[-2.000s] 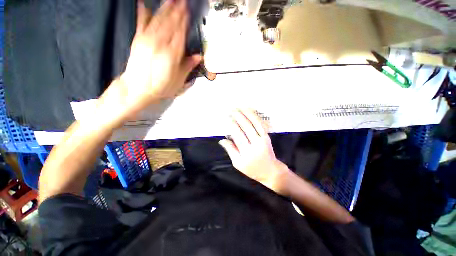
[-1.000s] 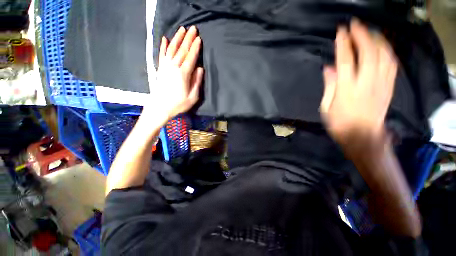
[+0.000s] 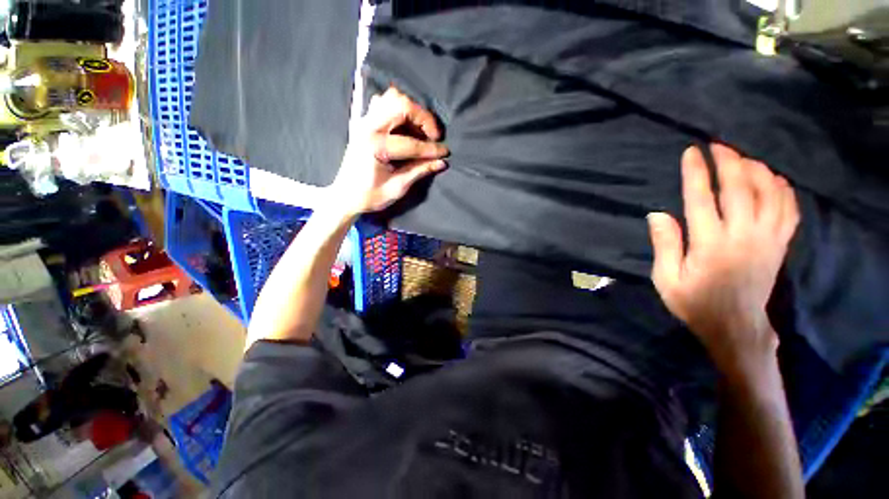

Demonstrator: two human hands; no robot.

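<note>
The black garment body (image 3: 546, 166) is spread across the table and hangs over its front edge. A dark seam line runs diagonally across it. My left hand (image 3: 395, 156) pinches the cloth near its left end between thumb and fingers, and folds fan out to the right from the pinch. My right hand (image 3: 726, 234) lies on the cloth at the right, palm down with fingers spread, and grips nothing. The cloth hides most of the table. The needle area is not visible.
A flat black cut piece (image 3: 278, 93) lies at the left over a blue plastic basket (image 3: 175, 88). Part of the machine (image 3: 838, 29) shows at the top right. More blue baskets (image 3: 268, 258) are below the table edge. A red stool (image 3: 146, 276) stands on the floor at the left.
The black cloth has come over the white table since the first frame. Since the second, my left hand has gone from flat to pinching the cloth, and the view has shifted left.
</note>
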